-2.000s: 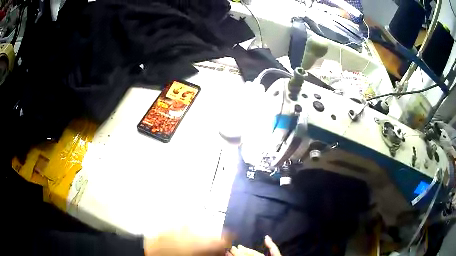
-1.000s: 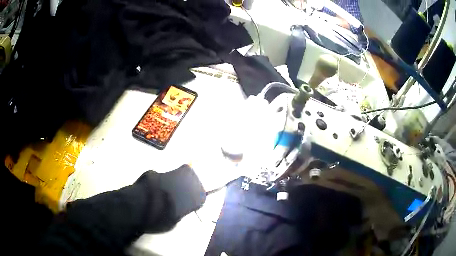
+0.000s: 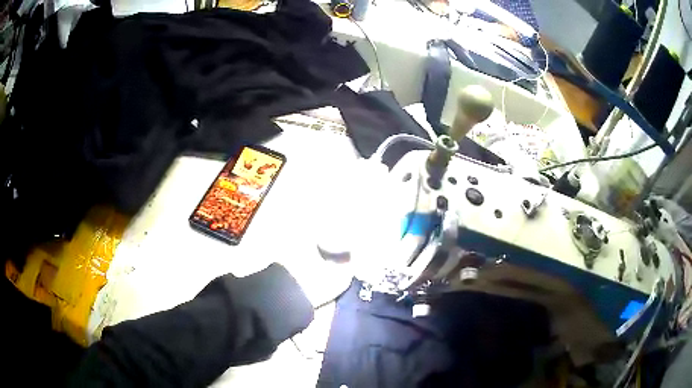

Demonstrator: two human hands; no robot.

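Observation:
The dark garment panel (image 3: pixel 379 341) lies under the needle end of the white sewing machine (image 3: pixel 523 197) and spreads below it. My left hand (image 3: pixel 326 282) reaches from a black sleeve to the left side of the needle area. It is washed out by the bright lamp, so its fingers and any hold cannot be made out. The presser foot and needle area (image 3: pixel 387 284) is mostly lost in glare. My right hand is not in view; a tiny pale spot at the bottom edge is too small to identify.
A phone (image 3: pixel 238 194) with a lit red-orange screen lies on the white table (image 3: pixel 163 250). A large black garment pile (image 3: pixel 190 83) lies behind it. Shiny yellow wrap (image 3: pixel 80 261) is at the left table edge. A beige knob (image 3: pixel 474 106) rises behind the machine head.
My left hand has moved from the bottom edge up beside the needle area, bringing the sleeve across the table. The fingers seen at the bottom edge are gone. The view has shifted slightly.

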